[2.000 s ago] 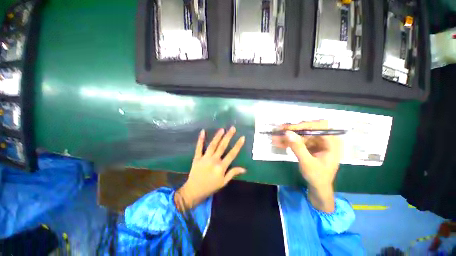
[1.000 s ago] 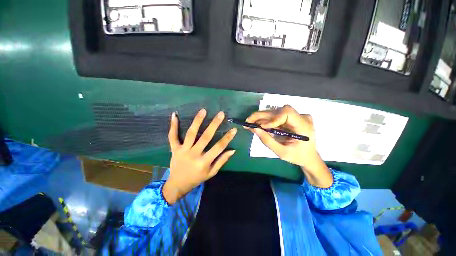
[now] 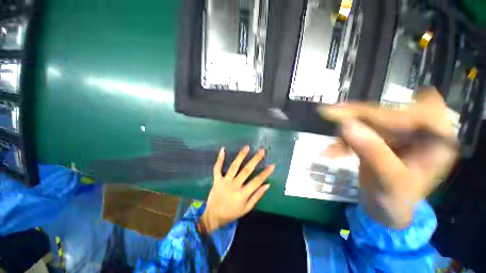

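My left hand (image 3: 234,189) lies flat with fingers spread at the right end of the clear sheet with a fine dark grid (image 3: 170,160). My right hand (image 3: 397,154) is blurred and raised over the front of the black foam tray (image 3: 229,104), fingers pinched. The tweezers are hard to make out against the dark tray. A small pale blurred piece (image 3: 277,113) shows left of the fingertips, over the tray's front rim. Phone units (image 3: 232,48) sit in the tray slots. The white label sheet (image 3: 325,173) lies partly behind my right hand.
Another dark tray with units (image 3: 33,106) stands at the far left of the green bench (image 3: 106,53). A brown cardboard box (image 3: 141,208) and a blue sleeve (image 3: 48,197) are at lower left. A black shape is at the right edge.
My right hand has left the clear sheet's edge and moved right and up, over the tray's front. My left hand stays flat on the sheet. The camera view has shifted.
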